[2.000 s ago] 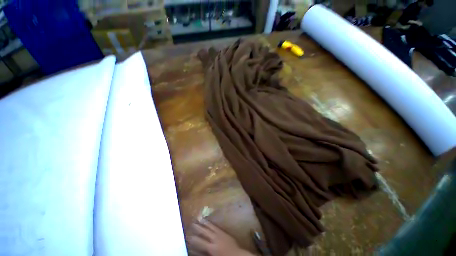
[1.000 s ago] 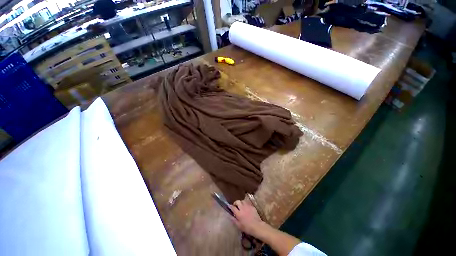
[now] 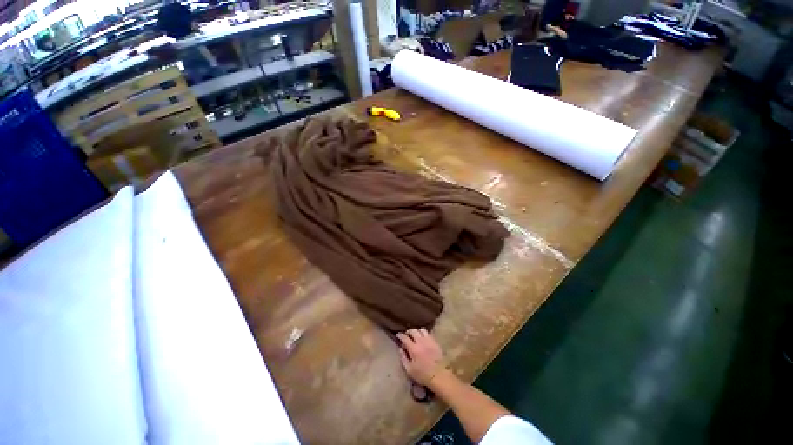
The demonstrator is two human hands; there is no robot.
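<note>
Brown cloth (image 3: 374,217) lies crumpled on the worn wooden table (image 3: 348,382). My right hand (image 3: 421,355) is at the cloth's near end, fingers bent over dark-handled shears (image 3: 421,393). A dark handle loop shows below the palm; the blades are hidden under the hand or by the cloth's edge. My left hand is not in view. Large white paper (image 3: 200,322) covers the table's left side, with a fold or overlapping edge running along it.
A white paper roll (image 3: 513,113) lies across the table beyond the cloth. A yellow tool (image 3: 383,113) lies near its left end. Dark fabric pieces (image 3: 536,68) are farther back. Cartons (image 3: 696,156) stand on the green floor at right. A blue crate (image 3: 43,165) and shelves are at left.
From two seconds ago, the view has swung right and shows more floor. My right hand has moved from bare wood onto the shears; the blades, visible one second ago, are now hidden.
</note>
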